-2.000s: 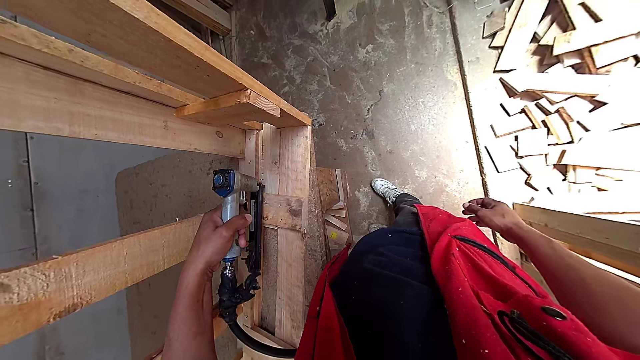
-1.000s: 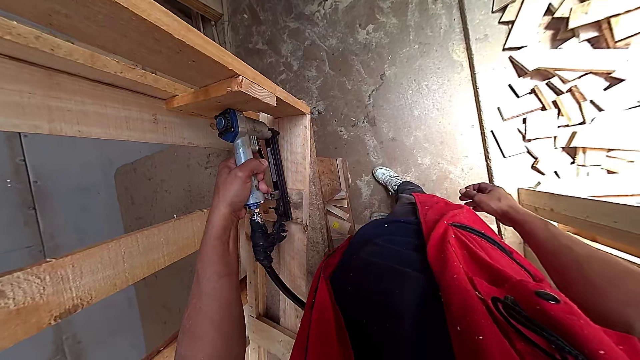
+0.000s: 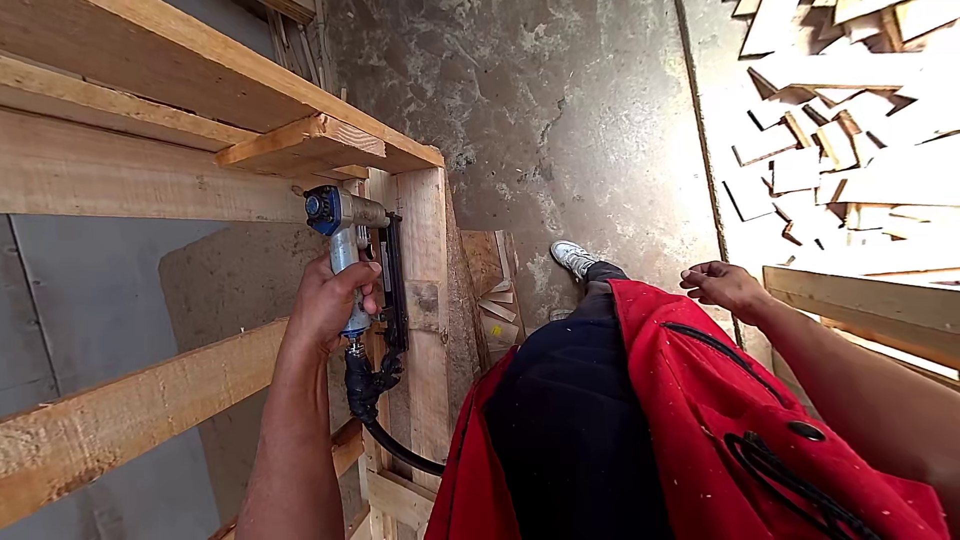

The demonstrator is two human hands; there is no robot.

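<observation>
My left hand (image 3: 330, 300) is closed around the grip of a pneumatic nailer or stapler (image 3: 346, 247) with a blue-capped silver body and a black magazine. The tool lies over the end of a wooden frame, beside an upright timber (image 3: 426, 307). A black air hose (image 3: 401, 450) runs from the taped fitting below its grip toward my red jacket. Just above the tool, a short wood block (image 3: 300, 146) juts out under the frame's top board (image 3: 225, 60). My right hand (image 3: 724, 286) hangs free to the right of the jacket, fingers loosely curled, holding nothing.
Wood offcuts (image 3: 795, 169) lie scattered on the floor at the upper right. Further scraps (image 3: 491, 270) sit beside the frame's end. A timber (image 3: 862, 300) stands right of my right hand. My shoe (image 3: 572, 257) rests on the concrete floor (image 3: 510, 112); a slat (image 3: 150, 405) crosses the lower left.
Between two seconds and one second ago, my left hand moved the tool up against the short block. Now the tool is slightly lower, with the block's end uncovered again. My right hand stays free.
</observation>
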